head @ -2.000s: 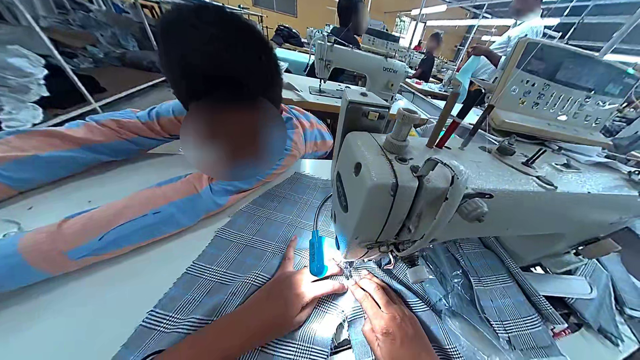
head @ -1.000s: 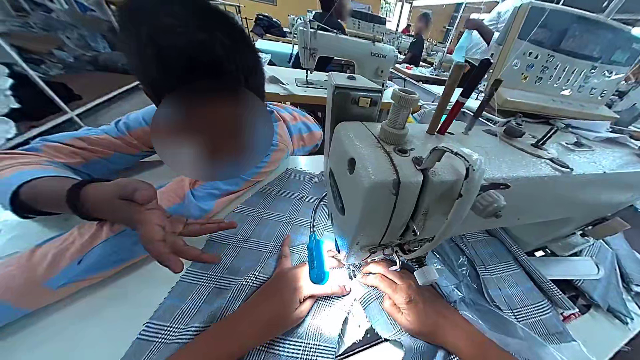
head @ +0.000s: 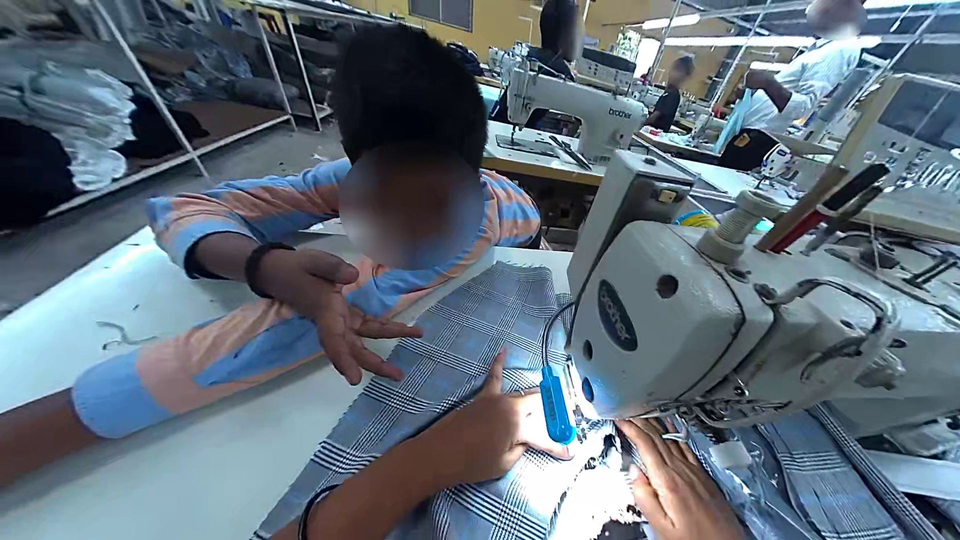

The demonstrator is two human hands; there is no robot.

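Grey-blue plaid fabric lies under the head of a Brother sewing machine. My left hand presses on the fabric left of the needle area, thumb raised or spread toward the back. On the right of the needle area, my right hand lies over the cloth, fingers toward the machine. A blue lamp on a thin cable hangs beside the machine head and lights the cloth brightly. Glare and the machine head hide the needle and some fingertips. Whether either hand pinches the cloth cannot be told.
A person in a striped shirt leans on the white table, a hand held over the fabric's left edge. More plaid pieces and clear plastic lie at right. Another sewing machine stands behind; other people are farther back.
The person's near hand, stretched along the table two seconds ago, is now raised palm up by the fabric. The view has swung left. My right hand has moved slightly at the cloth.
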